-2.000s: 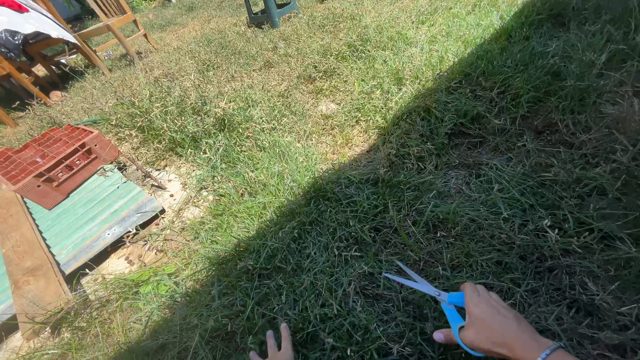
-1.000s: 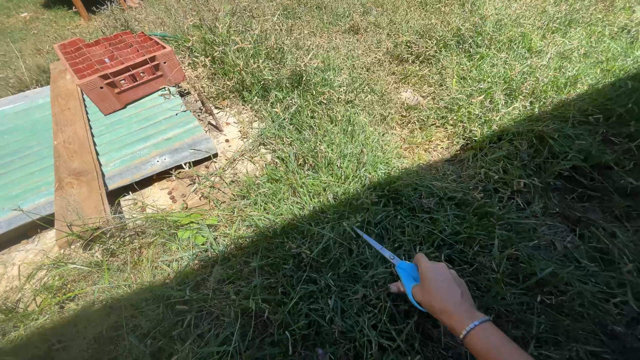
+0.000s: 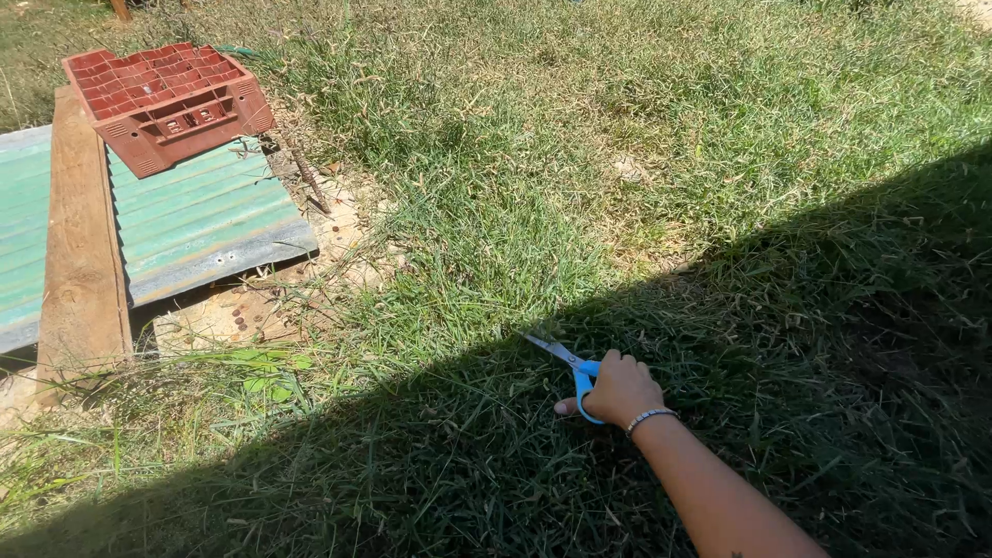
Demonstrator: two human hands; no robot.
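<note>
My right hand [image 3: 620, 387], with a beaded bracelet at the wrist, grips the blue handles of a pair of scissors [image 3: 572, 360]. The blades point up and to the left, low over the grass [image 3: 496, 271], near the edge between sun and shade. The blades look slightly apart, with grass around their tips. My left hand is outside the view.
At the left, a red-brown plastic crate [image 3: 178, 101] sits on green corrugated sheeting [image 3: 209, 209], beside a wooden plank [image 3: 81, 263] lying across it. Sandy ground [image 3: 232, 314] with small round objects borders the sheeting. A rusty rod [image 3: 310, 182] leans near the crate.
My left hand, low in the oldest frame, is out of view now. The scissor blades, wide apart two seconds ago, are closer together. The view has shifted left, toward the crate and sheeting.
</note>
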